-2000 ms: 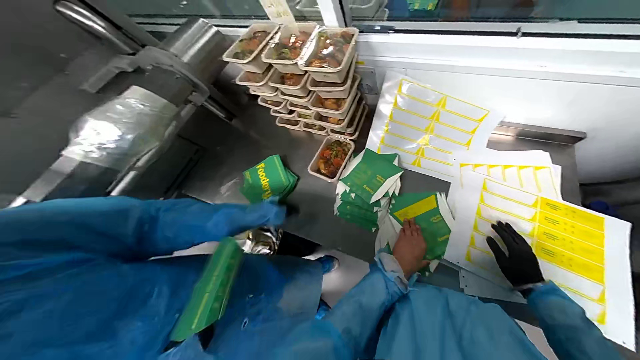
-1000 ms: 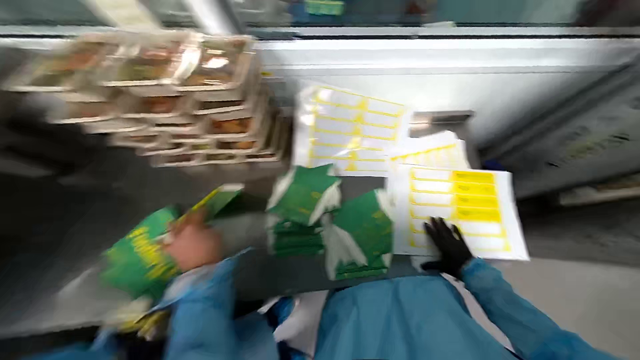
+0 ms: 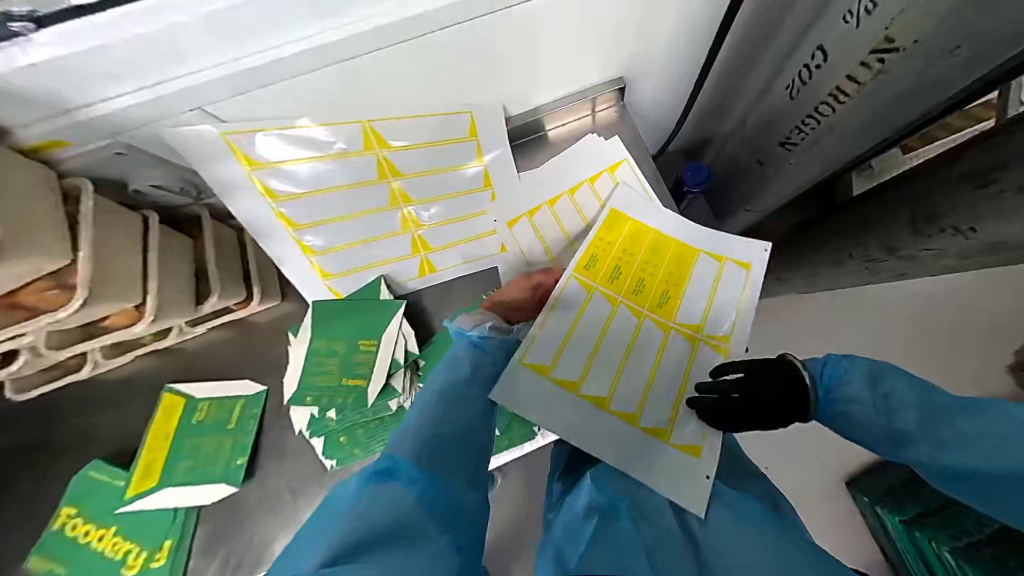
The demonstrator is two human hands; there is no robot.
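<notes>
Bare, my left hand (image 3: 524, 296) grips the left edge of a white sheet of yellow-bordered labels (image 3: 640, 312), some of them solid yellow. My right hand (image 3: 752, 394), in a black glove, is at the sheet's lower right edge with its fingers spread; whether it pinches the sheet cannot be told. Behind lie a smaller label sheet (image 3: 560, 212) and a large glossy one (image 3: 376, 192). A pile of green cardboard sleeves (image 3: 344, 352) lies left of my left forearm, and more sleeves are partly hidden under that arm. A sleeve with a yellow strip (image 3: 200, 440) rests on other green sleeves (image 3: 96, 528).
Stacked food trays (image 3: 112, 272) stand at the left. A white wall (image 3: 448, 56) runs behind the metal table (image 3: 312, 512). A large grey cylinder (image 3: 784, 88) and a blue-capped bottle (image 3: 694, 176) are at the back right. Green items (image 3: 944, 512) lie low at the right.
My left hand has moved from green sleeves at the left to the label sheet, which is now turned and lifted. A yellow-striped sleeve lies at the left. The view has swung right.
</notes>
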